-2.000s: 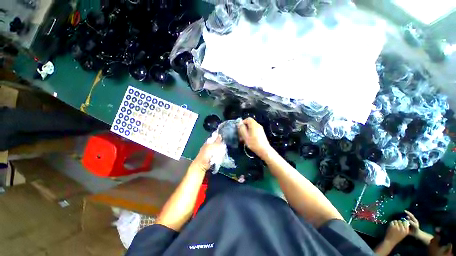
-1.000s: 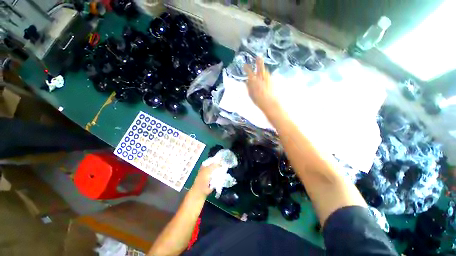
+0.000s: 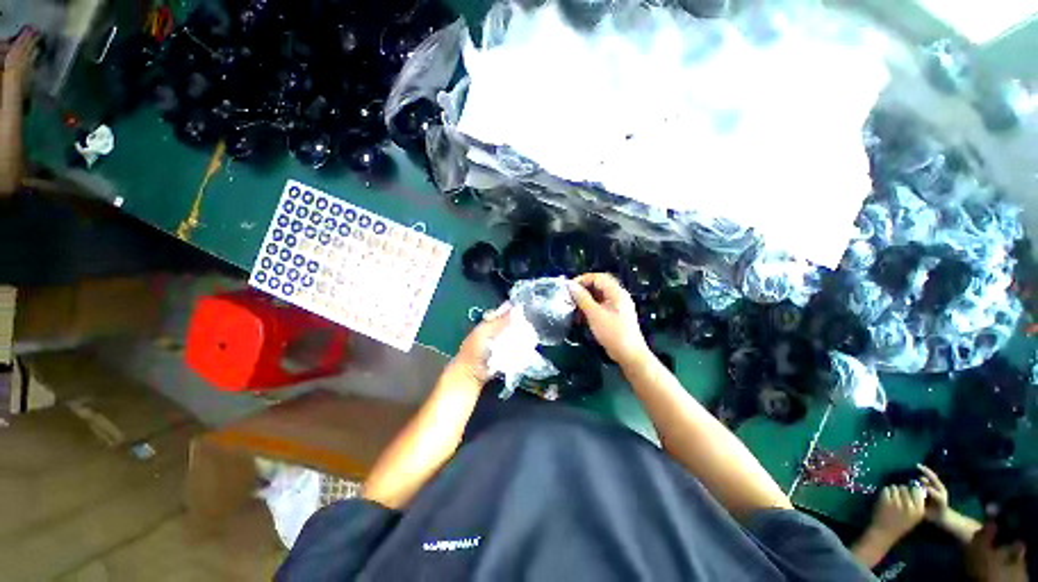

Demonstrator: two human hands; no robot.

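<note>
My left hand (image 3: 484,347) holds a crumpled white cloth (image 3: 518,355) in front of my body at the bench edge. My right hand (image 3: 609,316) grips the right side of a clear, greyish dome cover (image 3: 546,307), whose left side rests against the cloth and my left hand. Whether a bag is around the dome cannot be told. A white sheet of ring stickers (image 3: 351,264) lies to the left, with dark rings on its left part. Black dome housings (image 3: 483,262) lie loosely behind and to the right of my hands.
A plain white sheet (image 3: 672,125) tops a stack in clear film. Bagged domes (image 3: 945,284) are heaped right, black housings (image 3: 307,148) back left. Small red parts (image 3: 833,468) lie right. Another person's hands (image 3: 905,506) are lower right, another's arm (image 3: 14,102) far left. A red stool (image 3: 233,341) stands below.
My right hand has come back from the far side of the stack to my left hand and now holds a dome cover there. The view has shifted. An arm now shows at far left.
</note>
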